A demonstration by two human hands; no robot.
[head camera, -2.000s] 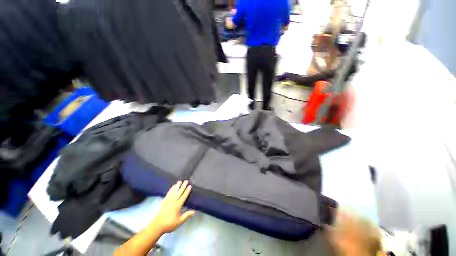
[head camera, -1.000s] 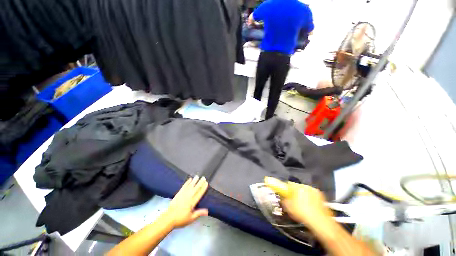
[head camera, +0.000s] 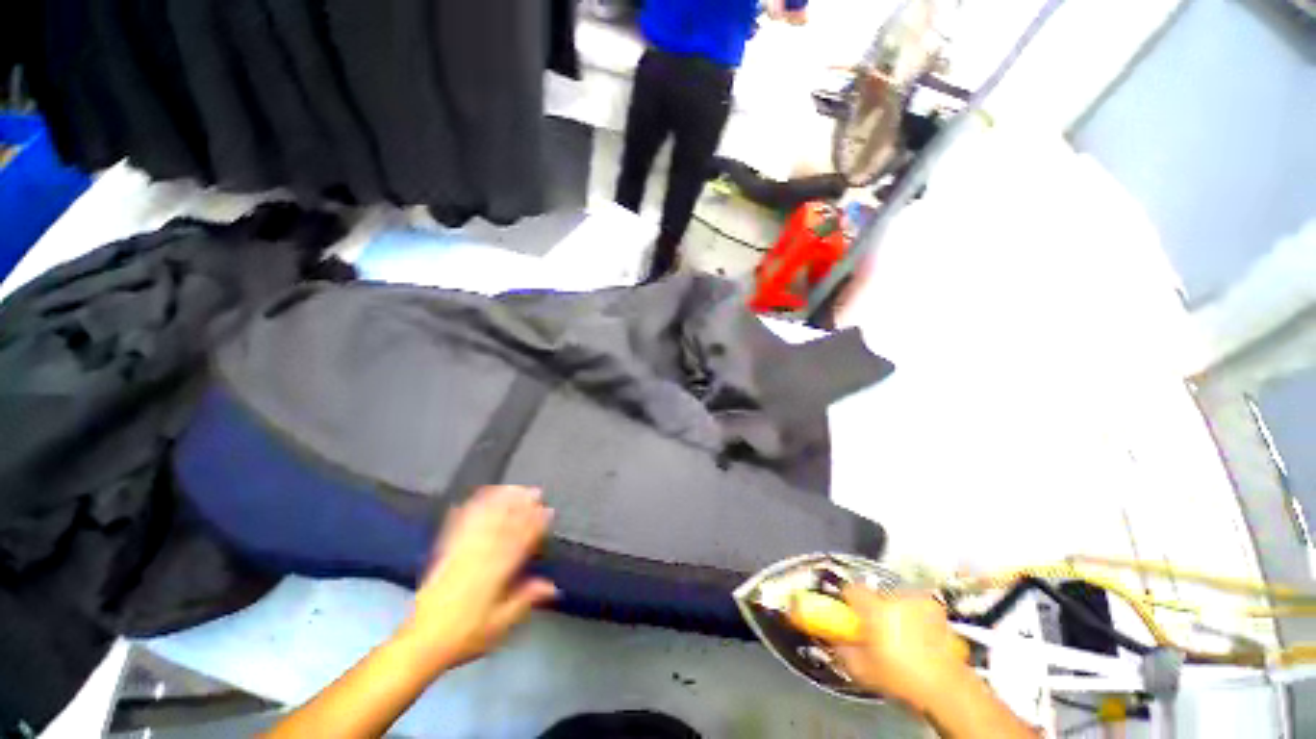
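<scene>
A dark grey suit jacket (head camera: 606,462) lies spread over the navy pressing board (head camera: 303,505), its crumpled part towards the back right. My left hand (head camera: 491,556) rests on the jacket's near edge, beside a darker strip that crosses the cloth; the fingertips look bent, and whether they pinch the cloth is unclear. My right hand (head camera: 895,643) is closed around the yellow-orange handle of the steam iron (head camera: 787,614). The iron is at the board's near right end, its tip pointing left over the edge. Its sole is partly in view, so the iron looks tilted.
Waiting jackets (head camera: 101,419) lie heaped left of the board. Finished jackets (head camera: 318,101) hang in a row above the table's back left. Hoses (head camera: 1140,578) run right from the iron. A person (head camera: 686,101), a red object (head camera: 798,257) and a fan (head camera: 870,123) are behind.
The view has shifted right. The iron has moved off the jacket's near right part to the board's end and has turned, its tip now pointing left. My left hand stays at the jacket's near edge.
</scene>
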